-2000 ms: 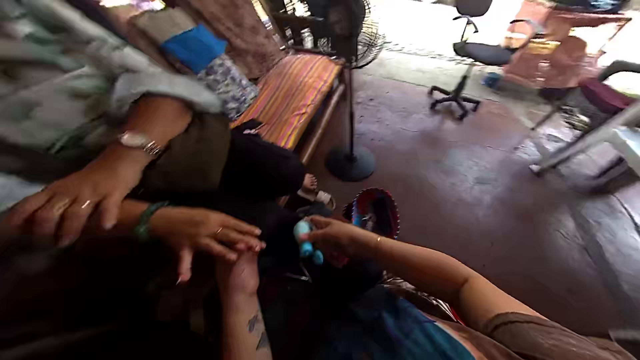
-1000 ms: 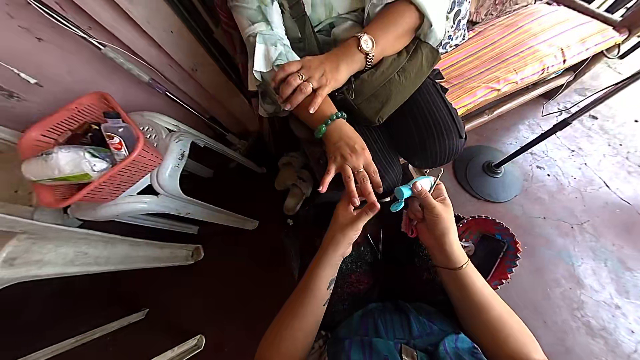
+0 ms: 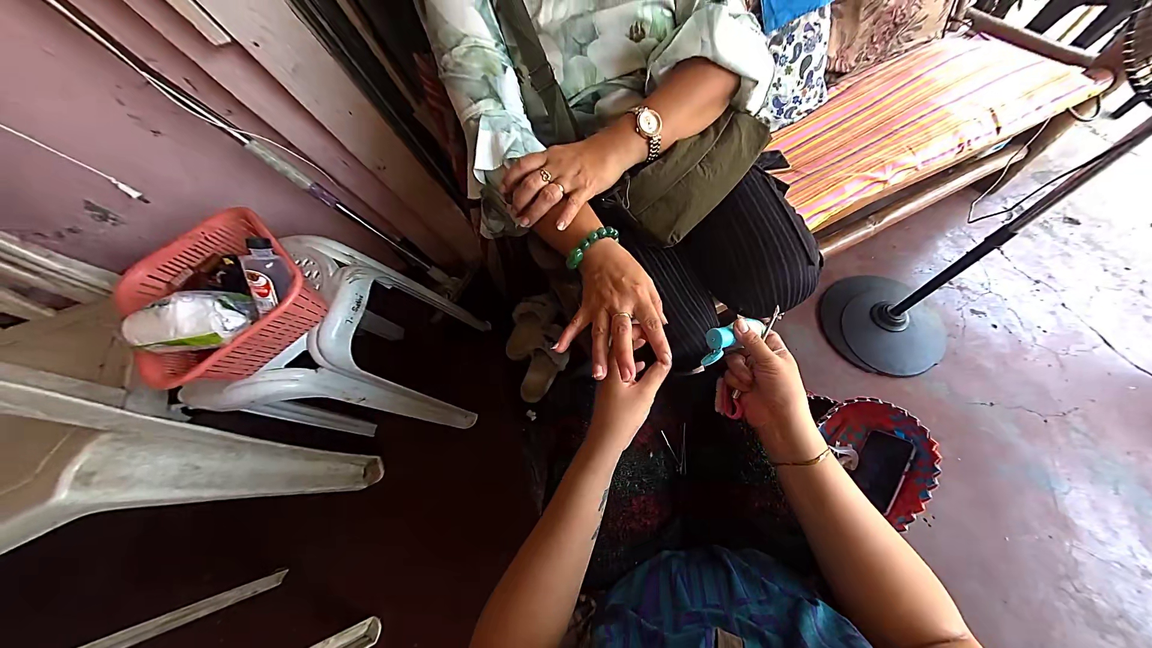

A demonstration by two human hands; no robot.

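Observation:
My left hand holds the fingers of a seated person's hand from below; that hand wears a green bead bracelet and a ring. My right hand, just to the right, is closed around a small light-blue tube with its flip cap hanging open. A thin metal tool sticks up from the same hand, and a pink item shows under its fingers. On the dark cloth over my lap lie thin metal sticks. The person's other hand rests on their forearm.
A red patterned tray with a smartphone is right of my right forearm. Beyond stands a fan base beside a bench with a striped cushion. At left, a pink plastic basket sits on a white plastic chair.
The blue tube in my right hand was touching or close to the other person's fingertips one second ago; now it is held apart, to their right. The view has swung strongly left since two seconds ago.

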